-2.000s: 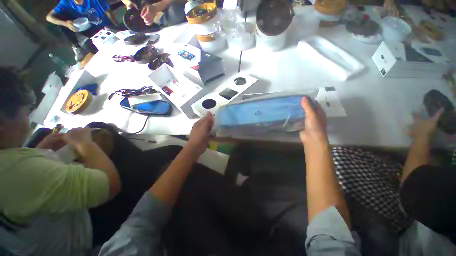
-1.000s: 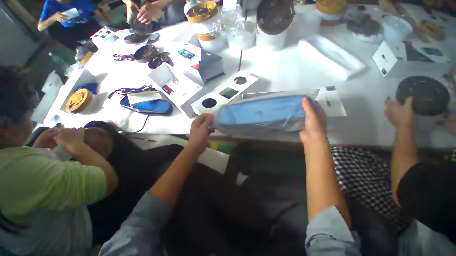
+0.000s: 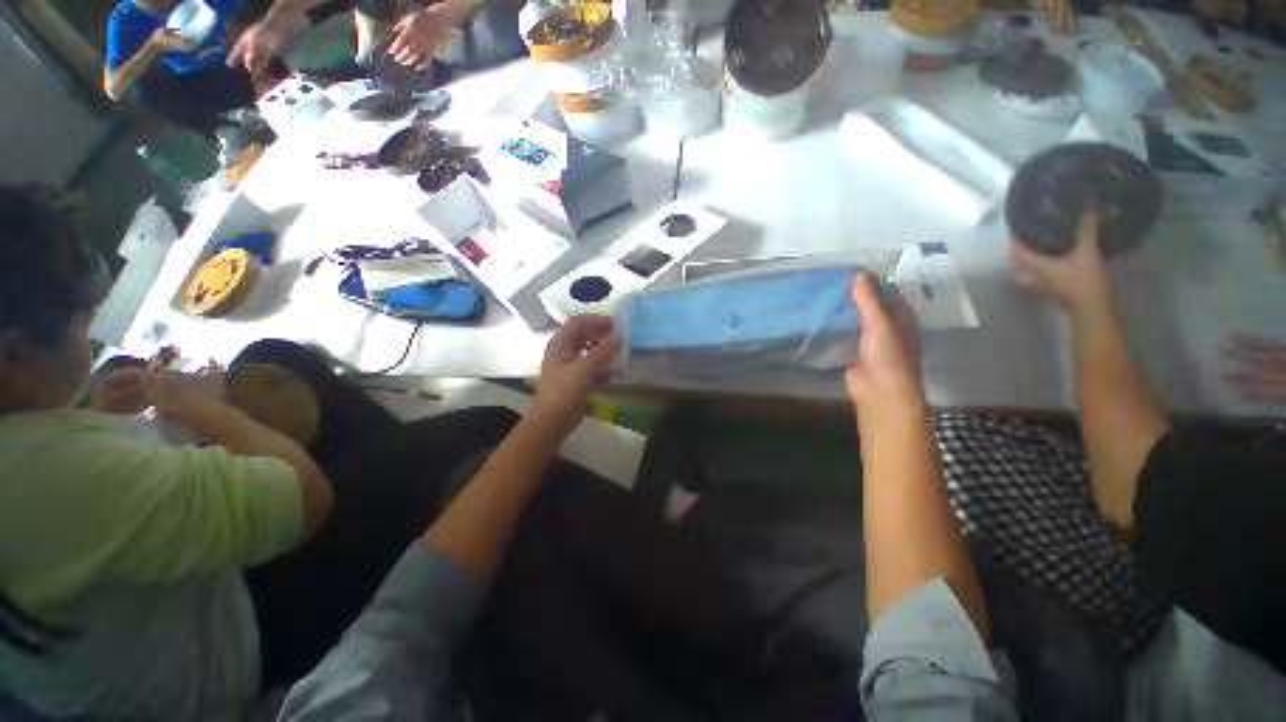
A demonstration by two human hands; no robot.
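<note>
A long flat blue unit [image 3: 741, 313], likely a mirror dash cam, lies inside a clear plastic bag [image 3: 804, 350] above the table's front edge. My left hand [image 3: 576, 370] pinches the bag's left end. My right hand [image 3: 886, 346] grips the right end of the bagged unit, thumb on top. Behind it, the white product box [image 3: 635, 264] shows two dark circles and a dark square. The bagged unit partly hides the box.
A blue unit with a cable [image 3: 435, 299] lies at left, near a second open carton [image 3: 487, 240]. A white inner tray [image 3: 938, 158] lies behind. A neighbour's hand at right holds a dark round container [image 3: 1083, 200]. Another person sits at left.
My left fingers have shifted slightly on the bag's end, and the bagged unit stays in place. The neighbour at right has lifted the dark round container and moved it left and back.
</note>
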